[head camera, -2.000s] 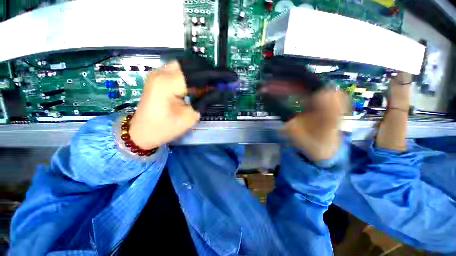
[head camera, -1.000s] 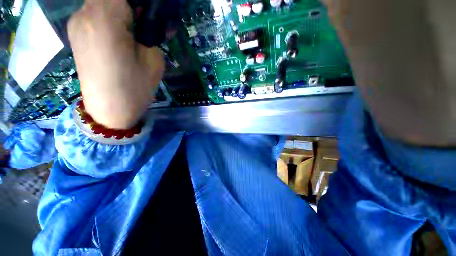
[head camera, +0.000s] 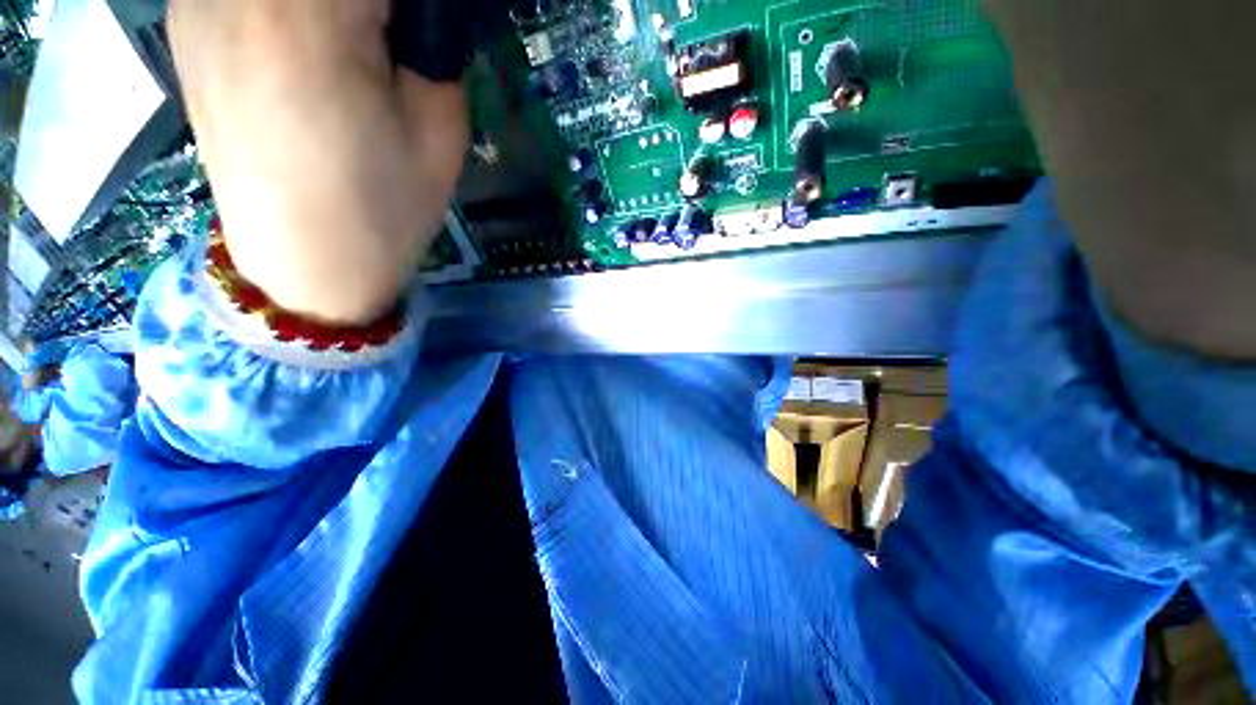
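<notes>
A green circuit board (head camera: 950, 83) lies behind the metal rail, with a dark transformer-like block (head camera: 711, 72), small red-topped round parts and dark upright cylindrical parts. My left hand (head camera: 324, 152) reaches over the boards at upper left; a black finger cover shows at the top edge, the fingertips are cut off, and anything held is hidden. My right hand (head camera: 1136, 152) is only partly in view, large and blurred at upper right; its fingers are outside the picture.
The silver conveyor rail (head camera: 716, 296) runs along the near board edge. A pale heatsink (head camera: 83, 117) and another crowded board stand at left. Another person's blue sleeve (head camera: 90, 411) shows at far left. Cardboard boxes (head camera: 827, 448) sit below the rail.
Since two seconds ago the view has turned to a different board, and both hands have gone up toward the top edge. Over the last second the view shifted slightly; both hands stay raised.
</notes>
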